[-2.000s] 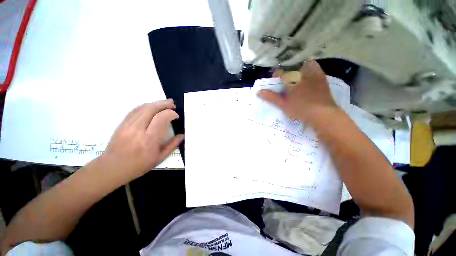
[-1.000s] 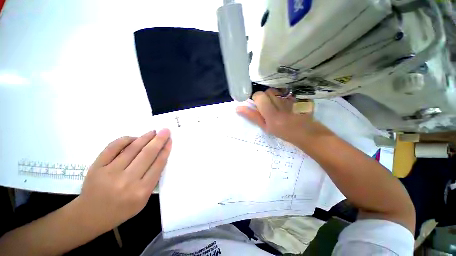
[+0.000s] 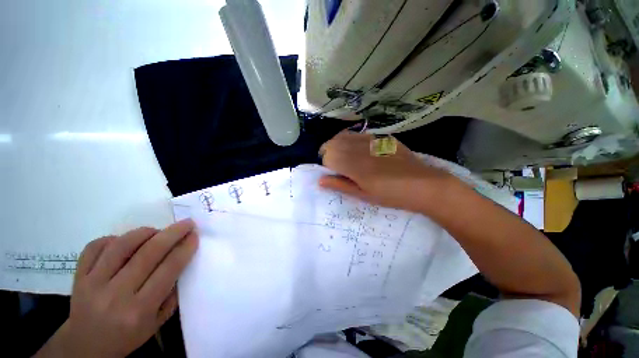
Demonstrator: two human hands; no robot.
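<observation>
A white paper pattern template point(image 3: 245, 259) with pencil lines, figures and small drawn circles lies over the near part of a black fabric panel point(image 3: 203, 119). My left hand point(image 3: 129, 280) has its fingertips on the template's upper left corner; whether it grips the edge cannot be told. My right hand point(image 3: 368, 164) lies at the template's top edge beside the presser foot area, fingers bent on the paper and cloth; its fingertips are partly hidden. The sewing machine head point(image 3: 392, 63) is just above it. The near edge of the template hangs over the table front.
The machine lamp point(image 3: 263, 77) stands left of the needle area. A brass-coloured block point(image 3: 383, 145) shows at my right hand. A ruler scale point(image 3: 42, 262) is on the white table point(image 3: 70, 175). A yellow card point(image 3: 558, 199) and thread cone point(image 3: 599, 188) are at the right.
The view has shifted, and machine, cloth and template sit differently in it. The template's drawn circles now show clearly along its top edge. My left hand stays at its left corner.
</observation>
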